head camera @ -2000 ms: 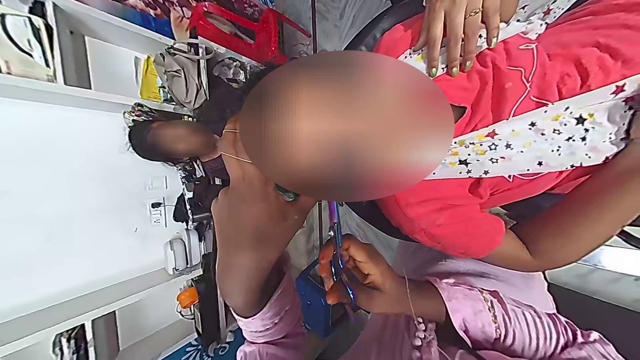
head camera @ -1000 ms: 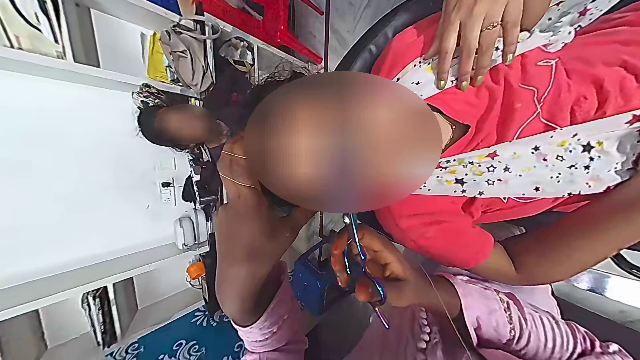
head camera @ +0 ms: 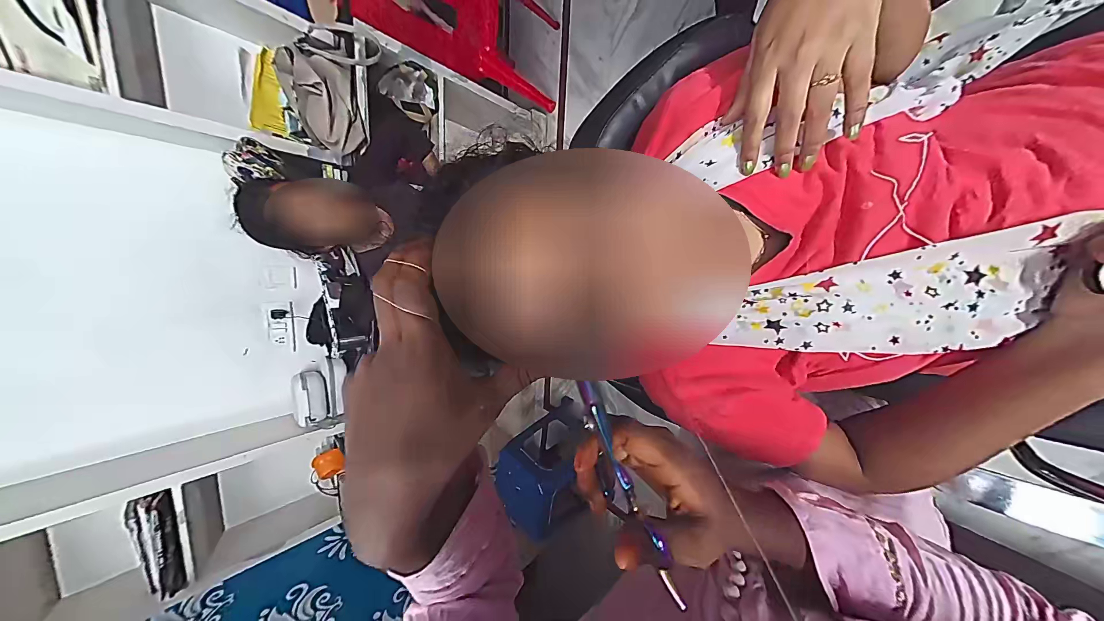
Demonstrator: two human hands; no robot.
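A seated or reclined person in a red top [head camera: 992,164] has a head covered by a blurred patch. My right hand [head camera: 647,487], below that head, grips blue-violet scissors [head camera: 617,461] by the handles. Their blades point up towards the blurred patch, where the tips are hidden. My left forearm [head camera: 414,414], above a pink sleeve, is bent up beside the same head; the left hand is hidden behind the head and the blur. A white cloth with stars [head camera: 888,289] lies over the red top. Another hand [head camera: 806,82], wearing a ring, rests on this cloth.
Another person [head camera: 392,164] is at the left, near wall shelves [head camera: 216,470] with bags. A black chair [head camera: 621,103] is behind the person in red. A blue plastic stool [head camera: 530,483] stands below, a red plastic one [head camera: 448,43] at the top.
Across the frames my right hand keeps hold of the scissors, whose angle has shifted. My left arm stays raised by the head. The ringed hand still rests on the starred cloth.
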